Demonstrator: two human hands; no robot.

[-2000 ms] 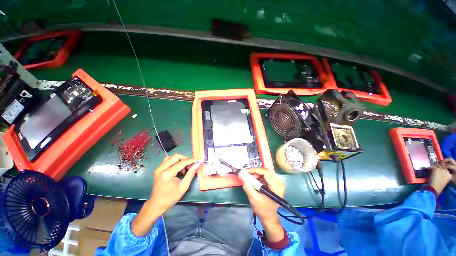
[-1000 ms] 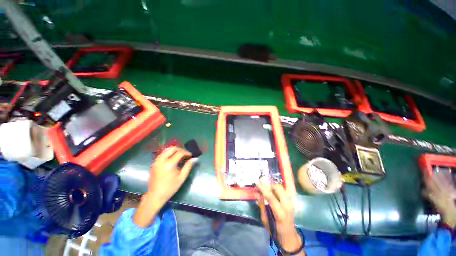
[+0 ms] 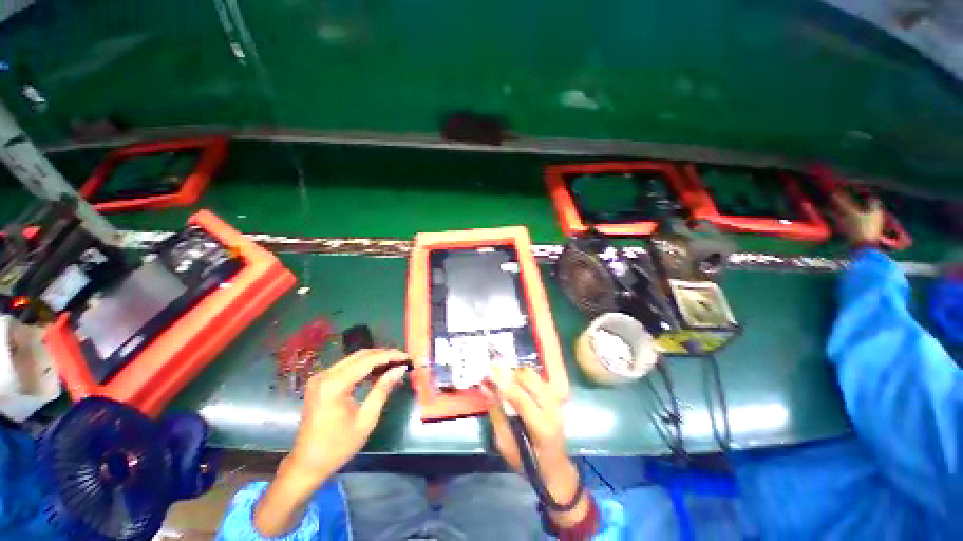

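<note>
An open tablet with a silver-grey battery lies in an orange-red frame in front of me. My left hand is at the frame's left edge, thumb and forefinger close together. A small dark patch shows between the fingertips, too blurred to tell if it is a held part. My right hand is over the near end of the tablet, around the soldering iron. The iron's dark rear part or cord runs back towards my wrist; its tip is not clear. A red pile of small parts and a black block lie to the left.
A whitish tub, a small round fan and an iron stand are right of the frame. A tilted framed tablet and desk fan are left. More orange-red frames lie behind. Another person's arm reaches in from the right.
My left hand has moved from over the red pile to the frame's left edge. My right hand stays at the tablet's near end. The other person's arm now reaches to the back frames. The view has shifted.
</note>
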